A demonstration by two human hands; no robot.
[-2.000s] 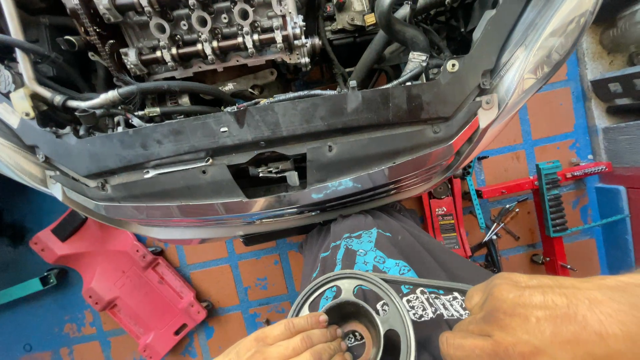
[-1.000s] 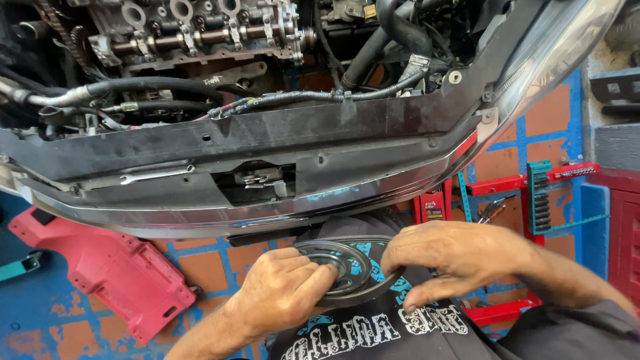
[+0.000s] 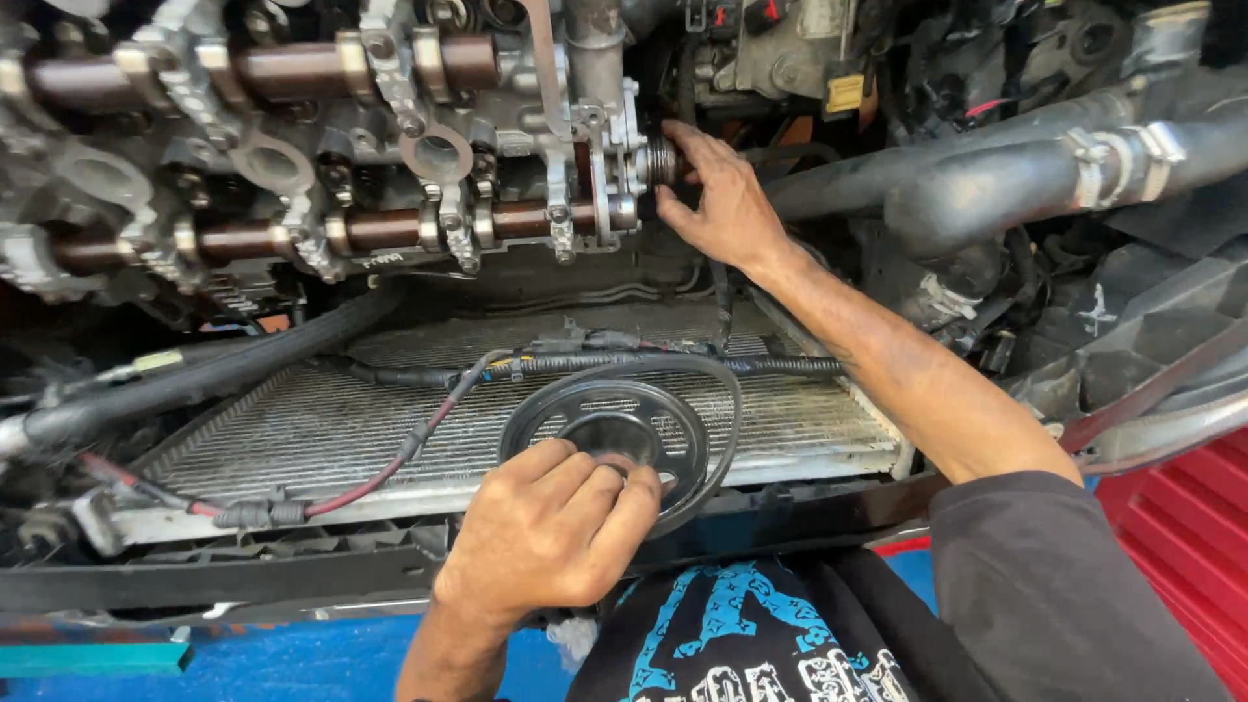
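My left hand (image 3: pixel 556 531) grips a round black pulley (image 3: pixel 673 419) by its hub, above the front edge of the radiator (image 3: pixel 322 429). A thin black belt (image 3: pixel 733 429) loops around the pulley and hangs slack on its right side. My right hand (image 3: pixel 726 200) reaches into the engine bay, thumb and fingers apart around a small ribbed metal end piece (image 3: pixel 661 163) at the right end of the engine's cylinder head (image 3: pixel 507 146). Some fingertips of this hand are hidden behind that part. Exposed camshafts (image 3: pixel 380 231) run across the head at the upper left.
A wiring harness (image 3: pixel 585 364) crosses above the radiator, with a red-sleeved branch (image 3: pixel 375 483) at the left. A thick black hose (image 3: pixel 975 195) with metal clamps (image 3: pixel 1121 166) lies to the right. The dark front crossmember (image 3: pixel 244 585) runs below the radiator.
The view has moved in over the engine bay. My right hand has left the pulley and belt and now reaches to the engine's end; my left hand still holds the pulley.
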